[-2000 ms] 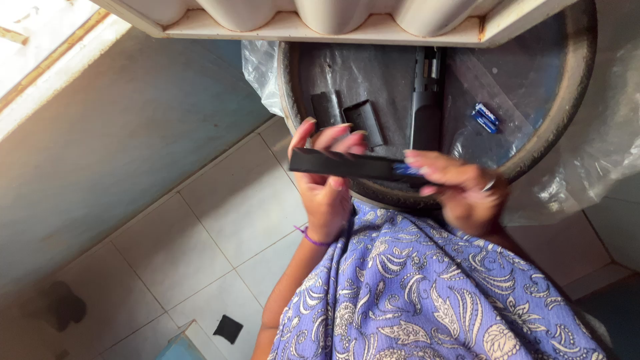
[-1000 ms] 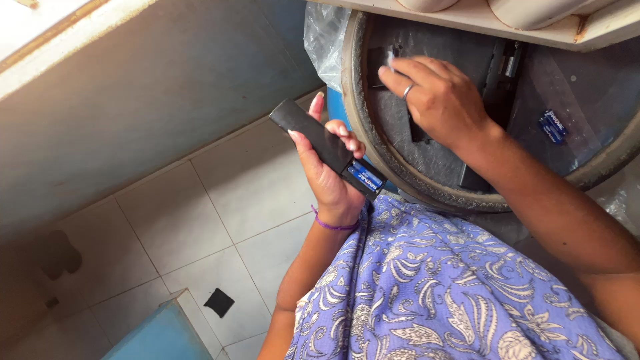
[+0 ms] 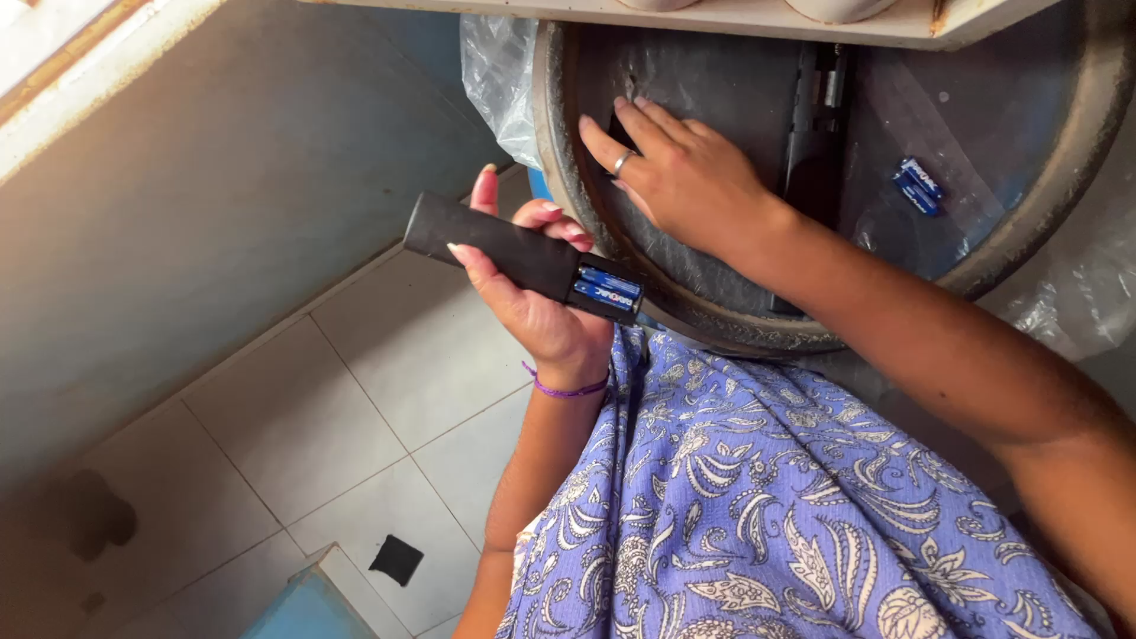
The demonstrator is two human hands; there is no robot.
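My left hand (image 3: pixel 541 293) holds a black remote control (image 3: pixel 497 241), back side up, by its middle. Its battery compartment is uncovered, and two blue Rayovac batteries (image 3: pixel 608 289) lie side by side in it. My right hand (image 3: pixel 679 173) reaches down onto the dark round surface, fingers spread over a black piece (image 3: pixel 621 133) that they mostly hide; whether they grip it I cannot tell. Right of that hand lies a second black remote control (image 3: pixel 812 133) with a silvery battery showing in its compartment. Farther right, two loose blue batteries (image 3: pixel 919 186) lie side by side.
A worn raised rim (image 3: pixel 555 115) surrounds the round surface, with clear plastic (image 3: pixel 501 84) hanging at its left. A pale ledge (image 3: pixel 781 27) crosses above it. A black square piece (image 3: pixel 397 560) lies on the floor tiles near a blue object (image 3: pixel 311 608). Patterned cloth covers my lap.
Two seconds ago both hands were at the remote control; my right hand has since moved away to the round surface. The batteries in the held remote control now show plainly.
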